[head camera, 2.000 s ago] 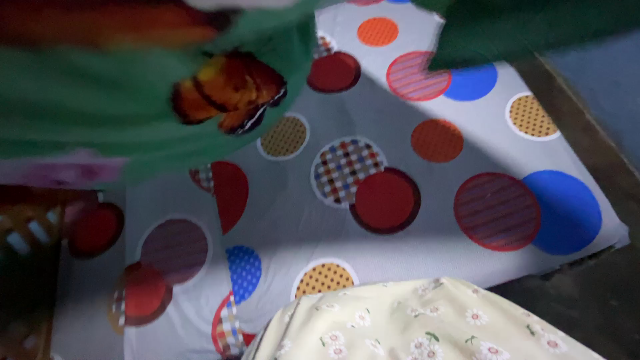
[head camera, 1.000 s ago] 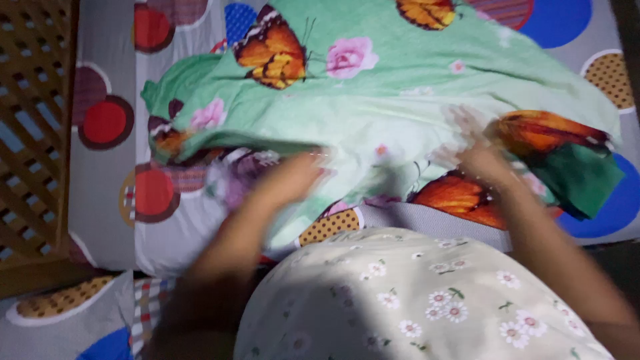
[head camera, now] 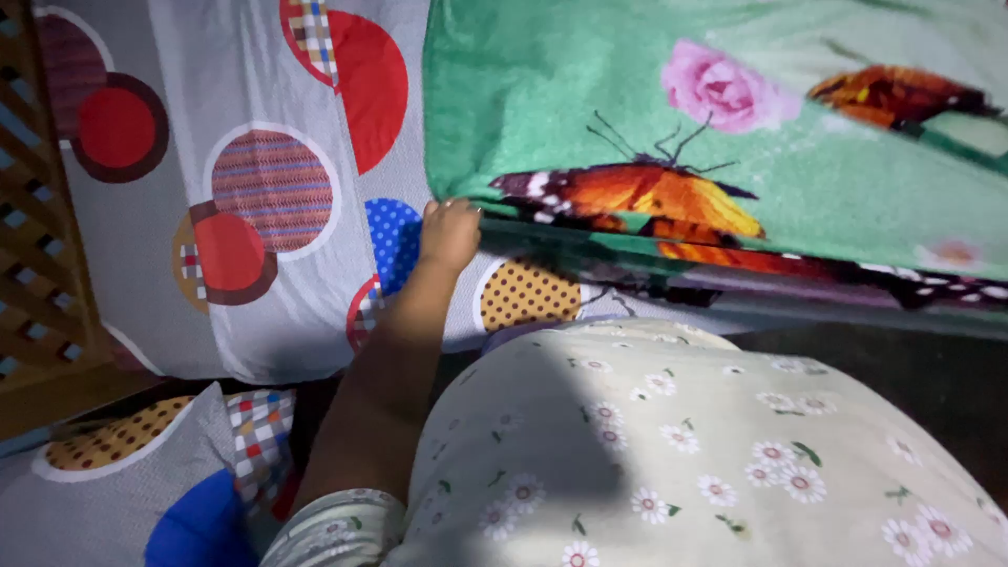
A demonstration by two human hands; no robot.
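Note:
My left hand point(head camera: 451, 234) grips the near left corner of a green blanket point(head camera: 551, 94) printed with orange butterflies and pink roses. The blanket lies folded in layers over a grey bedsheet point(head camera: 260, 87) patterned with large circles, and its near edge runs off to the right. My right hand is out of view. Below the near edge of the bed is my cream garment point(head camera: 709, 441) with a daisy print.
A wooden lattice panel point(head camera: 47, 307) stands along the left side of the bed. At the lower left lies a grey fabric piece point(head camera: 87, 512) with matching circles, perhaps a pillow. Dark floor point(head camera: 882, 362) shows at the right beyond the bed's edge.
The blanket, bunched under both my hands a second ago, now lies flatter with a straighter near edge. My left hand has closed on its corner. My right hand has left the view.

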